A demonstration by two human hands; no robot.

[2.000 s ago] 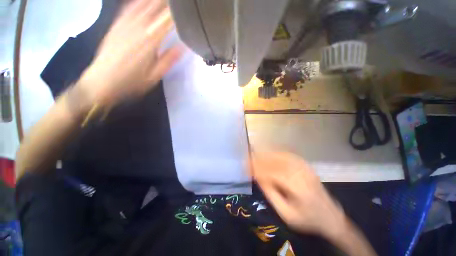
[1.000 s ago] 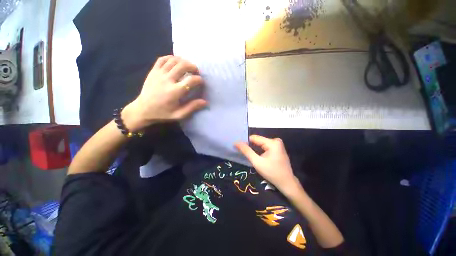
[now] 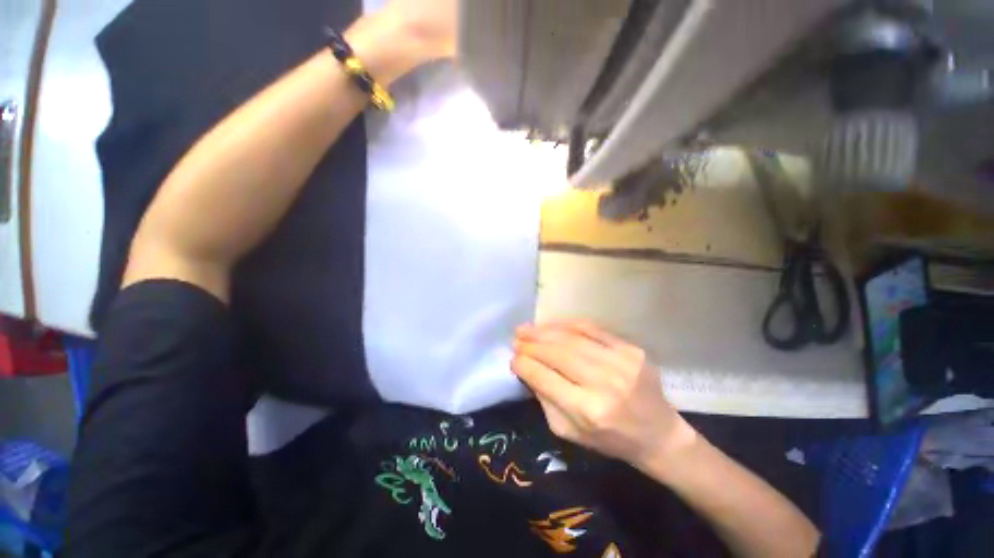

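A pale blue-grey fabric piece point(image 3: 447, 283) lies on a dark fabric panel point(image 3: 305, 316), its right edge running up toward the sewing machine head point(image 3: 632, 76), which hides the needle area. My right hand point(image 3: 594, 387) pinches the right edge of the pale piece near the table's front edge, fingers closed on it. My left hand point(image 3: 420, 27) is at the top of the cloth, beside the machine head, mostly cut off and partly hidden; its fingers do not show.
Black-handled shears point(image 3: 804, 294) lie right of the needle area on the machine bed. A phone point(image 3: 896, 338) lies at the right. A blue basket point(image 3: 872, 480) is at lower right, and a red box point(image 3: 31, 349) at the left edge.
The machine head is back in view. My left hand has moved up the cloth, away from me. My right hand remains at the pale piece's right edge, fingers closer together.
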